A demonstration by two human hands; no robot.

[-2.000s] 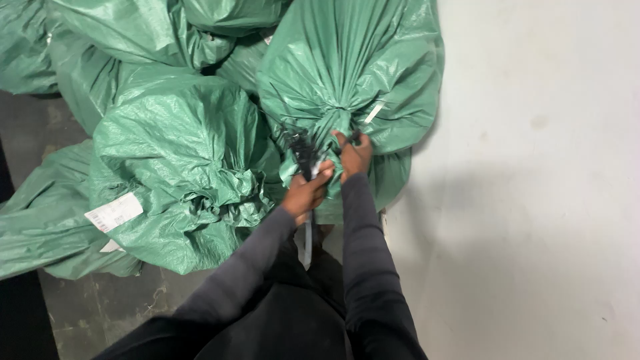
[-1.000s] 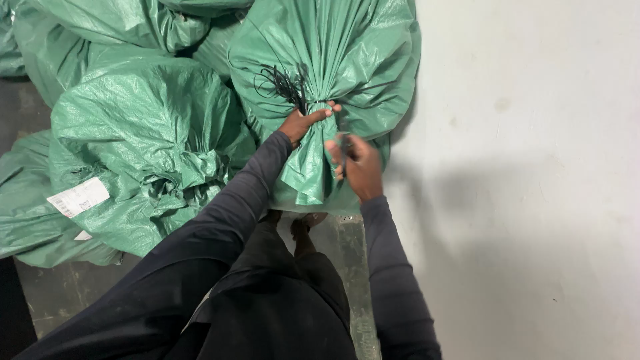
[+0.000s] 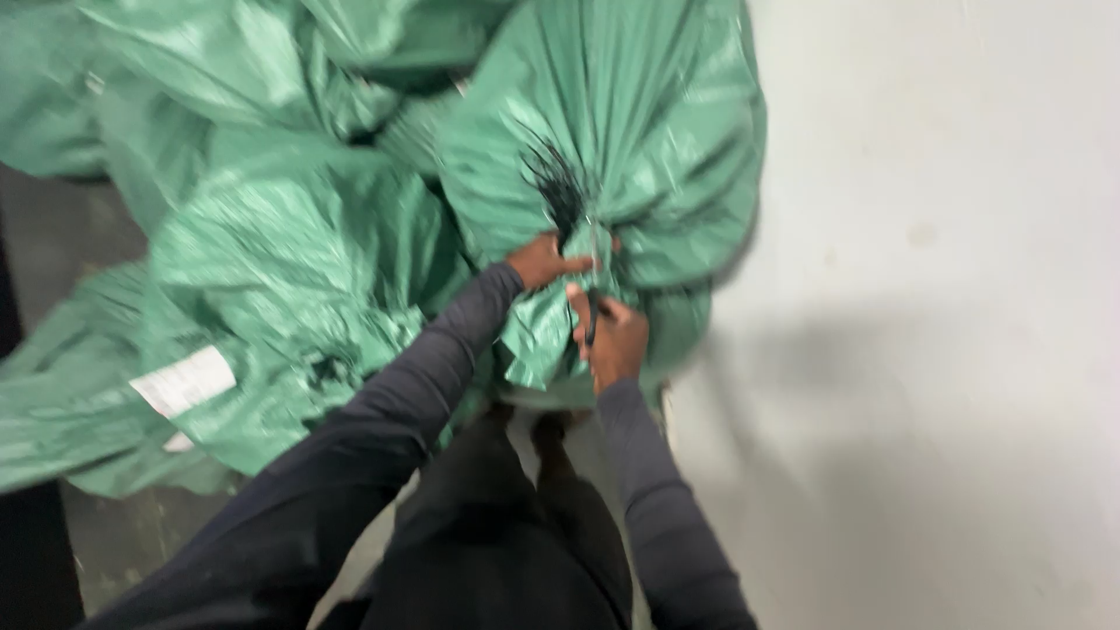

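Note:
A full green woven plastic sack (image 3: 604,114) has its neck gathered into folds. My left hand (image 3: 547,262) grips the sack's neck (image 3: 588,241) from the left, with a bundle of thin black strips, likely cable ties, (image 3: 560,188) sticking up beside its fingers. Just below, my right hand (image 3: 617,341) is closed around a small dark-handled tool (image 3: 594,319), possibly scissors; a thin shiny part runs up from it towards the neck. Blur hides its exact shape. The loose mouth of the sack (image 3: 541,337) hangs below my left hand.
More bulging green sacks (image 3: 297,219) are piled to the left and upper left, one bearing a white label (image 3: 185,381) with writing. A pale, smooth surface (image 3: 919,262) stretches along the right. My legs and dark floor (image 3: 131,534) show below.
My right hand has come back up against the gathered neck, after being slightly apart from it a second ago. My left hand keeps its hold there.

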